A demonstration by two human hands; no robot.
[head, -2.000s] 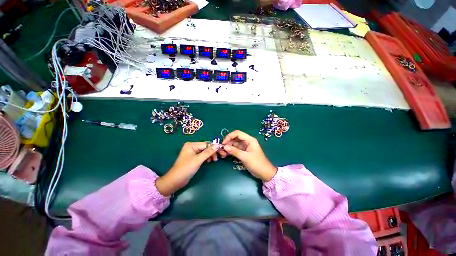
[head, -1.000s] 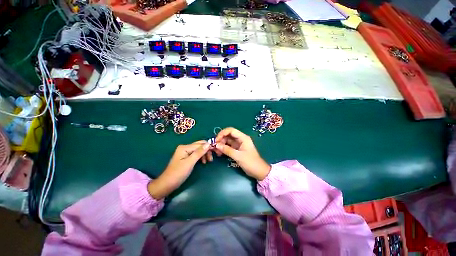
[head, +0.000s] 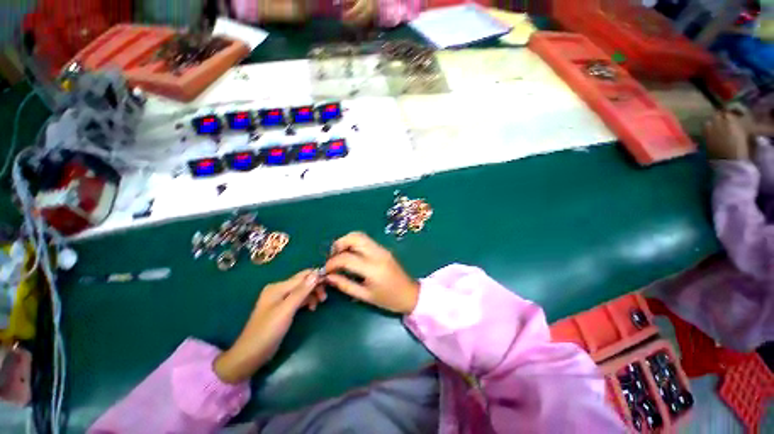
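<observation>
My left hand (head: 276, 315) and my right hand (head: 370, 273) meet fingertip to fingertip over the green mat (head: 475, 229). A small ring-shaped part (head: 322, 273) is pinched between them; it is mostly hidden by the fingers and blurred. A tangled pile of ring parts (head: 240, 241) lies beyond my left hand, with coppery rings at its right side. A more compact pile of ring parts (head: 408, 214) lies beyond my right hand.
Two rows of lit display modules (head: 274, 156) stand on the white board (head: 373, 174). A pen-like tool (head: 127, 275) and white cables lie left. Orange trays stand at far left (head: 182, 87), far right (head: 632, 127) and lower right (head: 607, 326). Another person's pink sleeve (head: 743, 199) is at right.
The camera view has turned, so the bench appears tilted and shifted left. Another person's arm and hand now show at right. My hands still hold the small part together.
</observation>
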